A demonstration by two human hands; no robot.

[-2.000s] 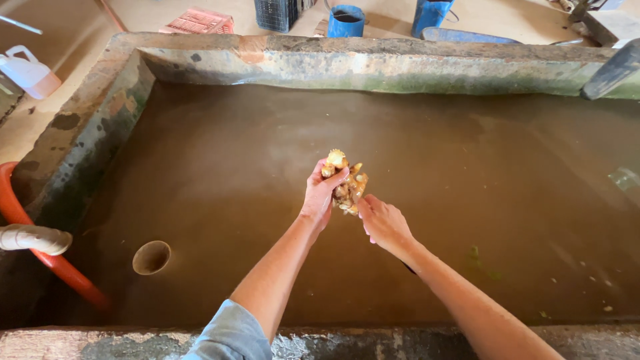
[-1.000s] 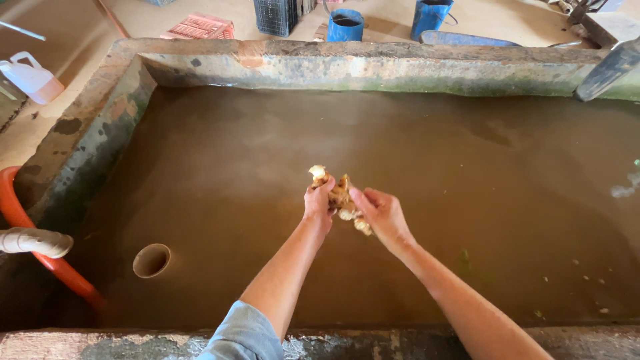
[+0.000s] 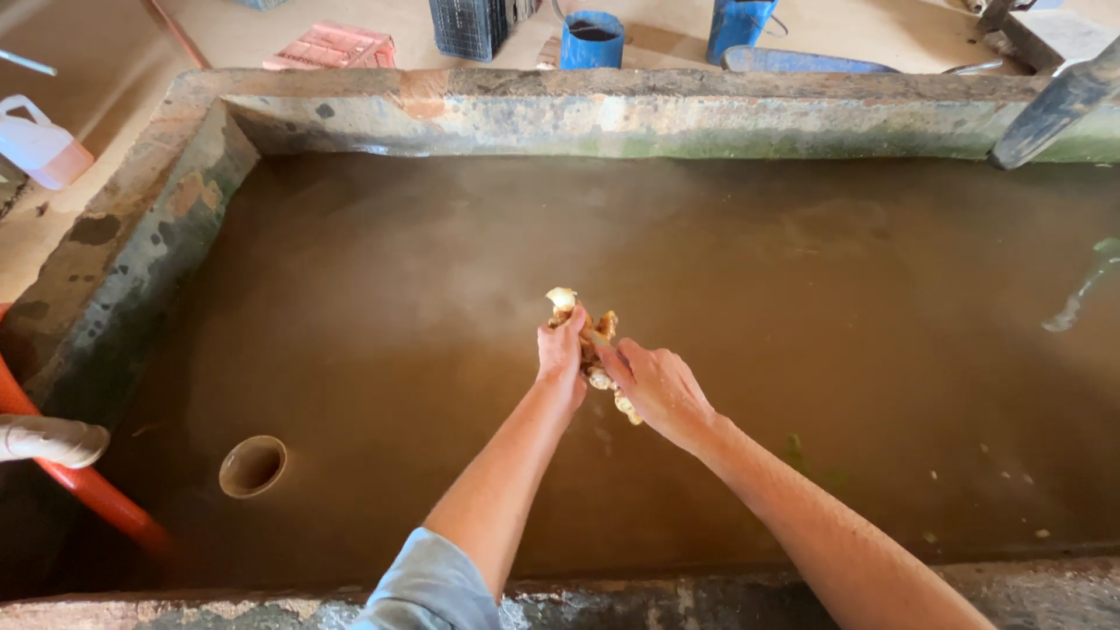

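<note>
A knobbly, pale and brown root, which looks like ginger, is held above the brown water of a concrete tank. My left hand is closed around its left part, and a pale knob sticks out above the thumb. On the right side of the root are the bent fingers of my right hand; whether they hold a small tool cannot be seen. The root's lower end shows below the right fingers.
The tank's concrete rim runs along the back. At left, a red hose enters the water near a white pipe end, and an open pipe stands in the water. Beyond lie blue buckets, crates and a plastic jug. A dark pipe reaches in at right.
The root has turned in my left hand, so its lower end now points down to the right. My right hand has shifted over its surface and stays beside my left hand.
</note>
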